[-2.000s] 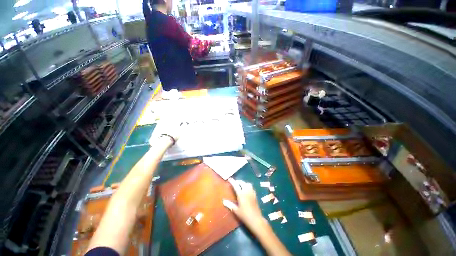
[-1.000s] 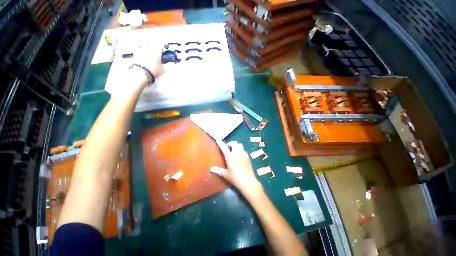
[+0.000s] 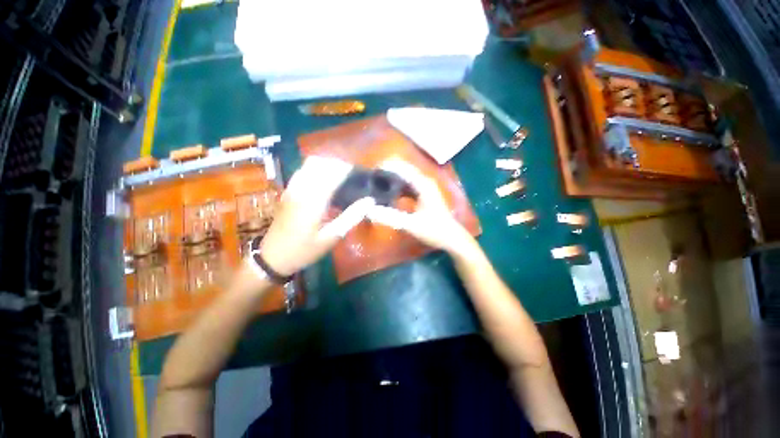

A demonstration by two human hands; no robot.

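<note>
My left hand [image 3: 312, 214] and my right hand [image 3: 412, 205] hold a dark coil-like part [image 3: 369, 186] between them, above the red-orange work plate [image 3: 355, 257]. The part is blurred and partly covered by the fingers; it shows as two close-set dark halves. The small copper pieces seen earlier on the plate cannot be made out now. The orange assembly fixture [image 3: 175, 321] lies left of the plate, with metal nests, a silver bar and three orange blocks along its far end.
The white foam tray [image 3: 368, 77] stands beyond the plate. An amber-handled tool [image 3: 333, 108], white folded paper [image 3: 438, 130] and pale green tweezers [image 3: 492, 109] lie before it. Loose copper pieces [image 3: 511, 186] and a pale card [image 3: 588, 281] lie right. A spare fixture [image 3: 663, 158] stands further right.
My left hand has come back from the white tray with the dark part and met my right hand over the plate. The view has tilted down, showing more of the left fixture.
</note>
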